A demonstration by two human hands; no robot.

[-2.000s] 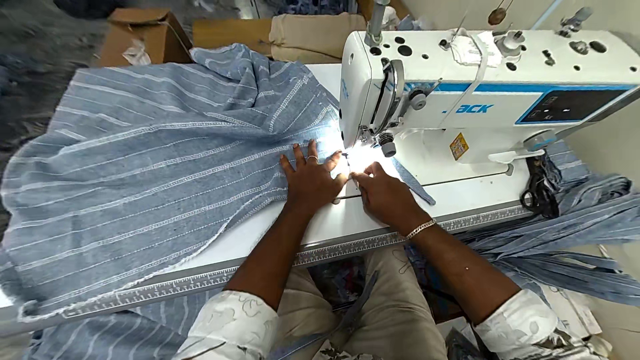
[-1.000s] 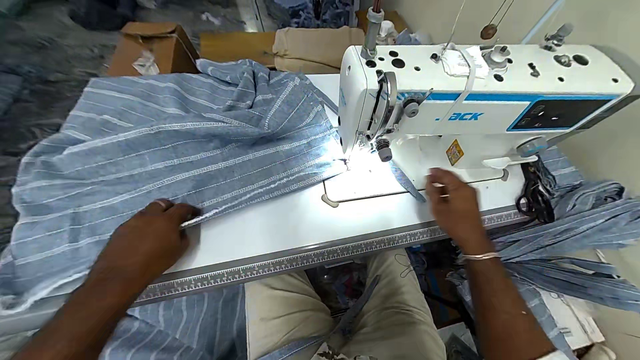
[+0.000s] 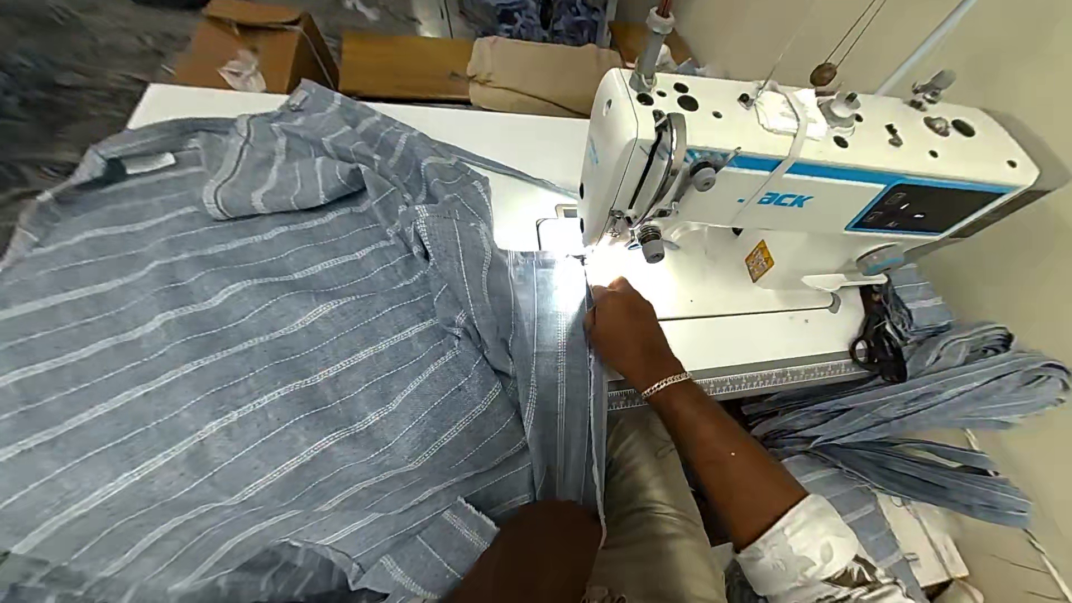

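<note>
A grey-blue striped shirt point(image 3: 251, 335) spreads over the table left of a white Jack sewing machine point(image 3: 804, 167). Its edge runs up to the lit needle area, and a long strip of it hangs toward my lap. My right hand point(image 3: 624, 322) grips this edge just below the needle, fingers closed on the cloth. My left hand point(image 3: 544, 544) is low at the bottom of the view, at the lower end of the strip; its fingers are hidden, so its hold cannot be made out.
Black scissors point(image 3: 879, 339) lie at the table's right end beside bundled striped fabric strips point(image 3: 913, 410). A measuring tape point(image 3: 754, 383) runs along the front edge. Behind the table stand a cardboard box point(image 3: 251, 46) and a beige cloth bundle point(image 3: 540, 71).
The shirt has been turned, so its edge now runs toward my lap. My right hand has moved left onto the cloth by the needle; my left hand has moved toward my lap.
</note>
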